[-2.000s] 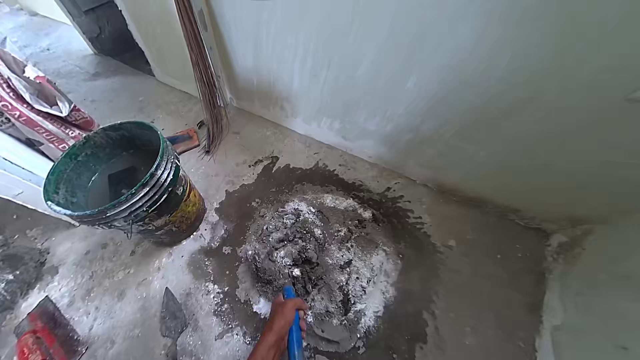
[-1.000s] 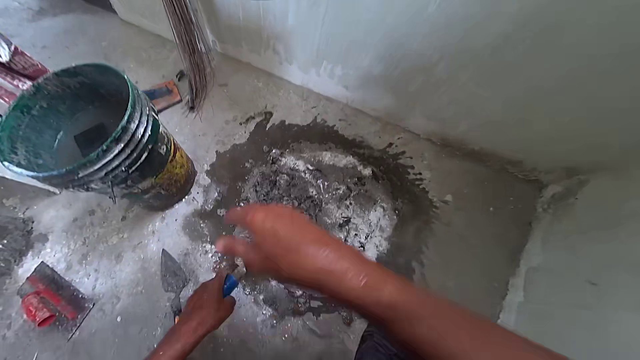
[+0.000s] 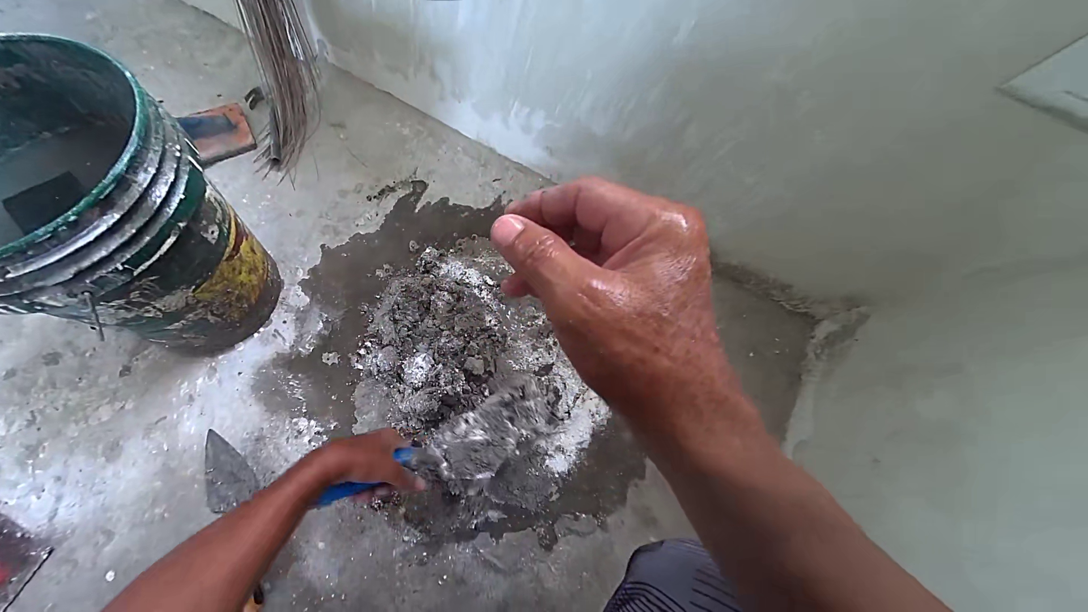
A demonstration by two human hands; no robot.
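My left hand (image 3: 374,466) grips the blue handle of a trowel (image 3: 480,438), whose blurred blade carries grey mix over the lower part of the pile. The pile of damp grey mortar mix with white powder (image 3: 433,340) lies on the concrete floor, ringed by a wet patch. My right hand (image 3: 620,280) is raised above the right side of the pile, its fingers curled and thumb apart, with nothing visible in it. It hides part of the pile.
A green plastic bucket (image 3: 127,212) with water and a dark object inside stands at the left. Behind it lie a float (image 3: 217,132) and a stick broom (image 3: 280,93). A pointed trowel (image 3: 228,472) lies at lower left. Plastered walls (image 3: 765,127) meet in a corner at right.
My right hand, out of view two seconds ago, came in low over the pile and is now farther right. My left hand keeps hold of the blue-handled trowel, its blade now showing.
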